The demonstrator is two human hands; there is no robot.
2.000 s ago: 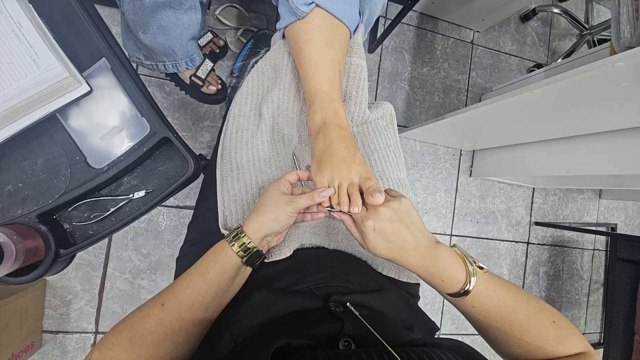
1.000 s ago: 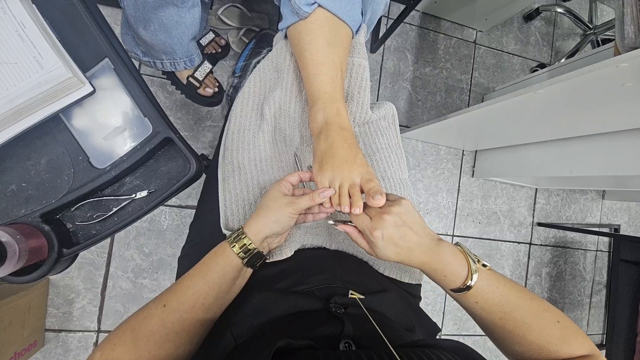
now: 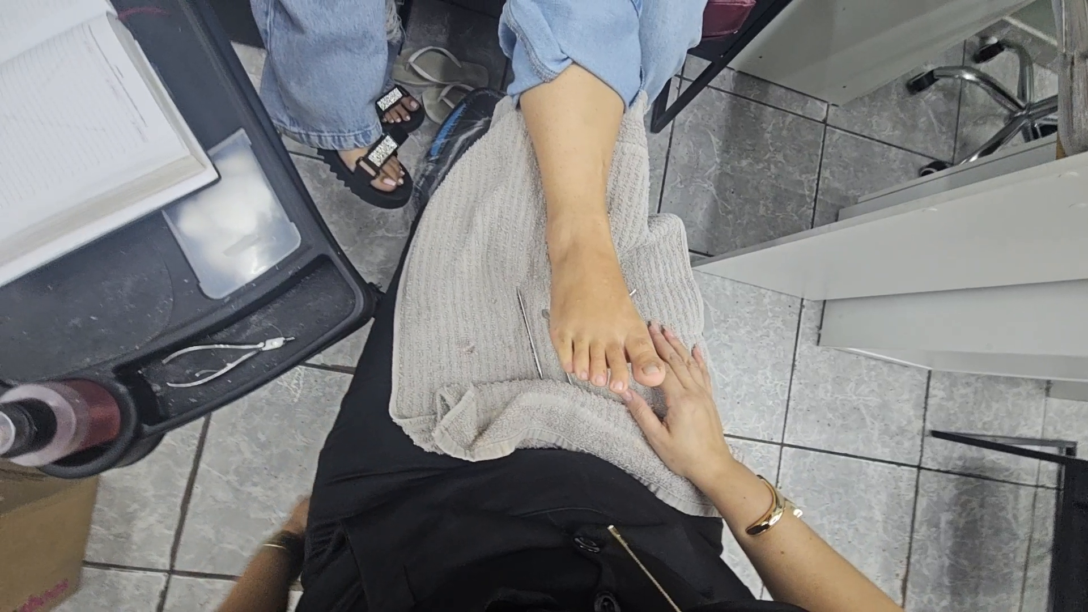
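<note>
A person's bare foot [image 3: 595,297] rests on a grey ribbed towel [image 3: 476,280] spread over my lap. My right hand [image 3: 684,408] lies on the towel beside the big toe, with its fingers apart and nothing visible in it. At the lower left, my left hand [image 3: 297,514] is low beside my thigh, mostly hidden, so its fingers and anything in them cannot be seen. A thin metal tool [image 3: 530,336] lies on the towel left of the foot. Small metal parts show near the toes and at the foot's right edge, otherwise hidden.
A black trolley top [image 3: 76,323] on the left holds an open book [image 3: 93,136], a translucent plastic sheet or case [image 3: 236,217], metal nippers [image 3: 225,357] and a bottle [image 3: 64,421]. Below is a cardboard box [image 3: 42,531]. White furniture panels [image 3: 918,246] stand at the right.
My left hand has left the toes and moved down to the lower left. My right hand has opened against the towel, and the slim metal tool it held is no longer in it.
</note>
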